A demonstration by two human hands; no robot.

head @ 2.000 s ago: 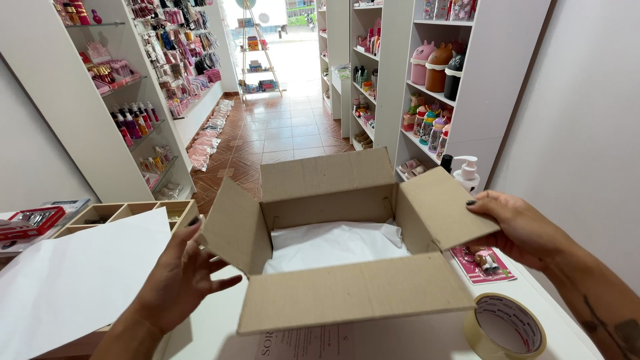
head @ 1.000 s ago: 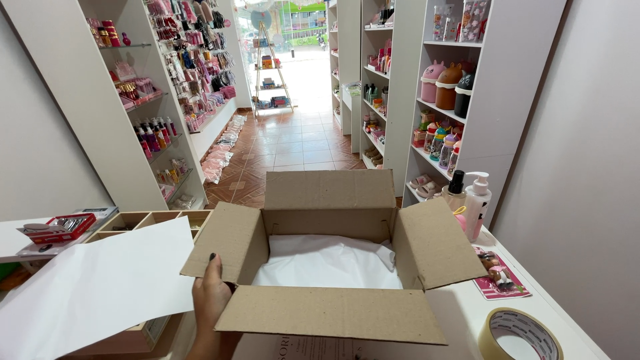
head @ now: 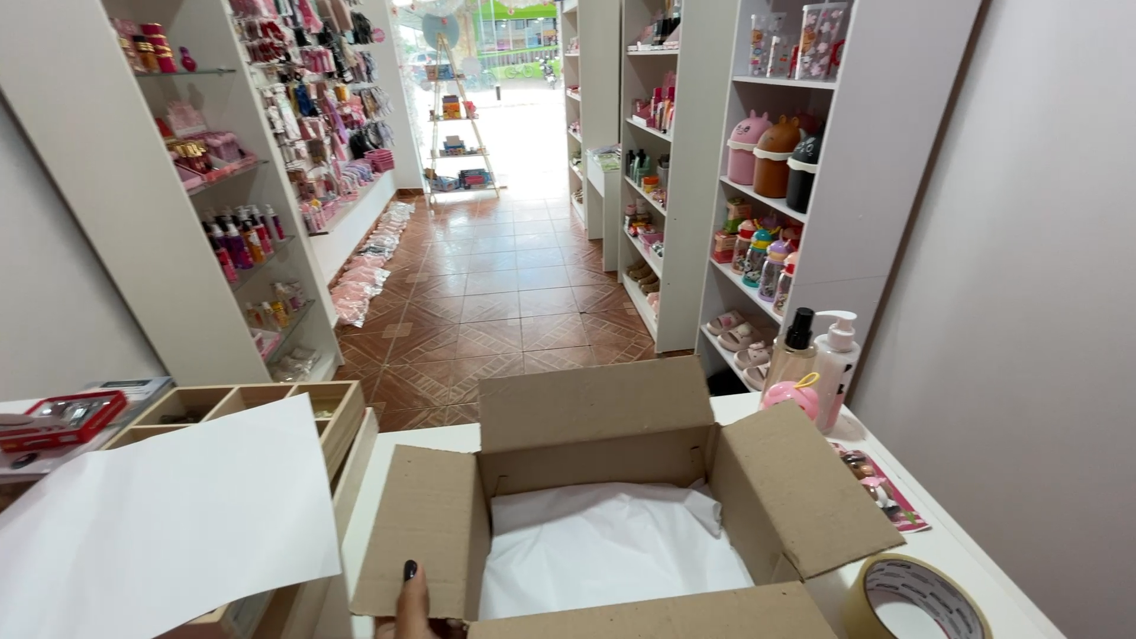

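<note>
An open cardboard box (head: pixel 595 399) stands on the white counter with its flaps folded outward. White tissue paper (head: pixel 612 541) covers what lies inside, so the contents are hidden. My left hand (head: pixel 411 608) is at the lower corner of the box's left flap, its thumb with dark nail polish resting on top; the fingers are hidden beneath. My right hand is out of the frame. At the lower right, a roll of packing tape (head: pixel 919 599) lies beside the box. A white paper sheet (head: pixel 177 524) lies over a wooden compartment tray (head: pixel 342 417) on the left.
Behind the box's right flap stand a pump bottle (head: pixel 834 368), a black-capped bottle (head: pixel 792 351) and a pink round item (head: pixel 790 401). A pink card pack (head: pixel 879 488) lies near the right counter edge. A red case (head: pixel 75 422) is far left. Stocked shelves (head: pixel 781 195) flank a tiled aisle (head: pixel 506 293).
My right hand has let go of the right flap and left the view. My left hand, apart from the box two seconds ago, is now on its left flap.
</note>
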